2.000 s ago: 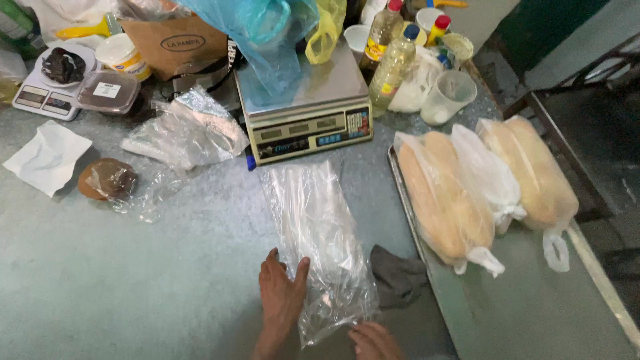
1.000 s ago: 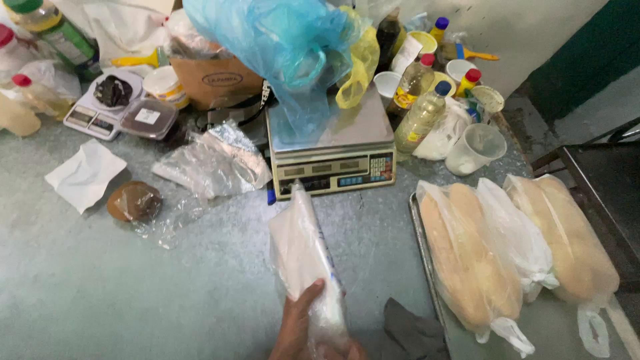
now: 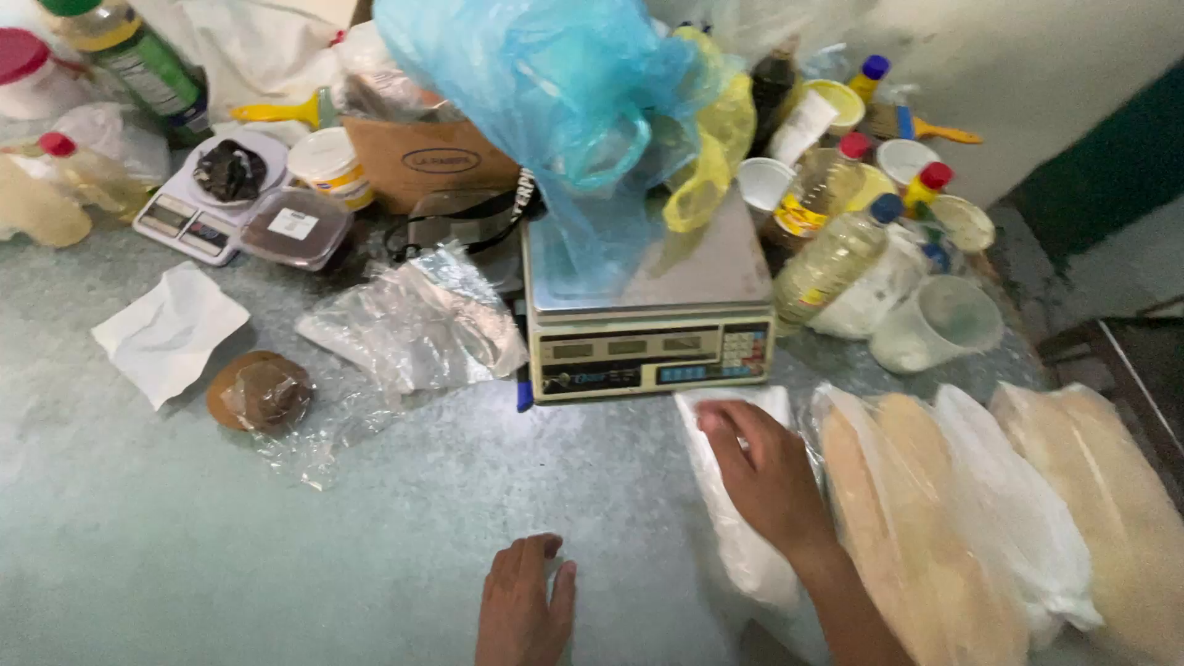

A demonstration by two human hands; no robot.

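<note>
My right hand (image 3: 768,476) lies over a folded plastic bag packet (image 3: 740,546), beside a clear bag of long bread loaves (image 3: 916,527); whether its fingers grip the packet is unclear. My left hand (image 3: 527,601) is held over the metal table at the bottom centre, fingers slightly apart and nothing in it. A white plastic bag (image 3: 1013,499) and another bagged pair of loaves (image 3: 1101,481) lie further right. Behind my hands stands a price scale (image 3: 652,356) with blue plastic bags (image 3: 573,102) and a yellow plastic bag (image 3: 712,139) on it.
Crumpled clear plastic (image 3: 425,324), a brown round item (image 3: 259,388) and a white paper (image 3: 171,333) lie at left. A small kitchen scale (image 3: 199,217) and a lidded container (image 3: 296,227) stand behind. Bottles (image 3: 837,259) and a plastic cup (image 3: 939,324) stand right of the price scale.
The clear bag, spread flat at first and then folded in my hand, now lies beside the bagged loaves under my right hand. My left hand is apart from it.
</note>
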